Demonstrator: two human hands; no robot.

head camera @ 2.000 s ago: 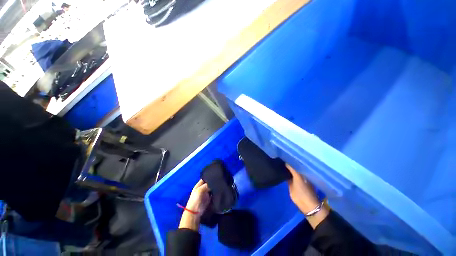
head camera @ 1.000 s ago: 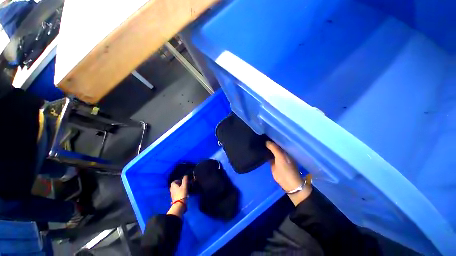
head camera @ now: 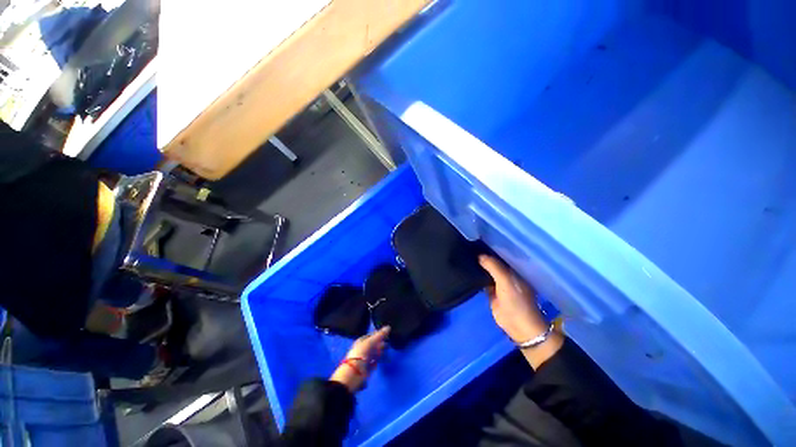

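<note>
My right hand (head camera: pixel 515 306) holds a black rounded pouch (head camera: pixel 441 257) by its right edge, over the smaller blue tote beside the large tote's wall. My left hand (head camera: pixel 365 352), with a red string at the wrist, reaches into the smaller tote. Its fingertips are at the lower edge of a second black pouch (head camera: pixel 394 306); whether they grip it is unclear. A third black pouch (head camera: pixel 341 311) lies to the left, against the tote's far side. The held pouch partly covers the second one.
The smaller blue tote (head camera: pixel 288 384) stands beside a large, deep blue tote (head camera: pixel 559 209) at the right. A white table with a wooden edge (head camera: pixel 253 96) is at the upper left. A metal-framed stool (head camera: pixel 196 279) and a person in dark clothes (head camera: pixel 44 236) are at the left.
My left hand has moved from the left pouch to the middle pouch, and the pouches in the tote have shifted apart. My right hand still holds its pouch. The view has shifted slightly.
</note>
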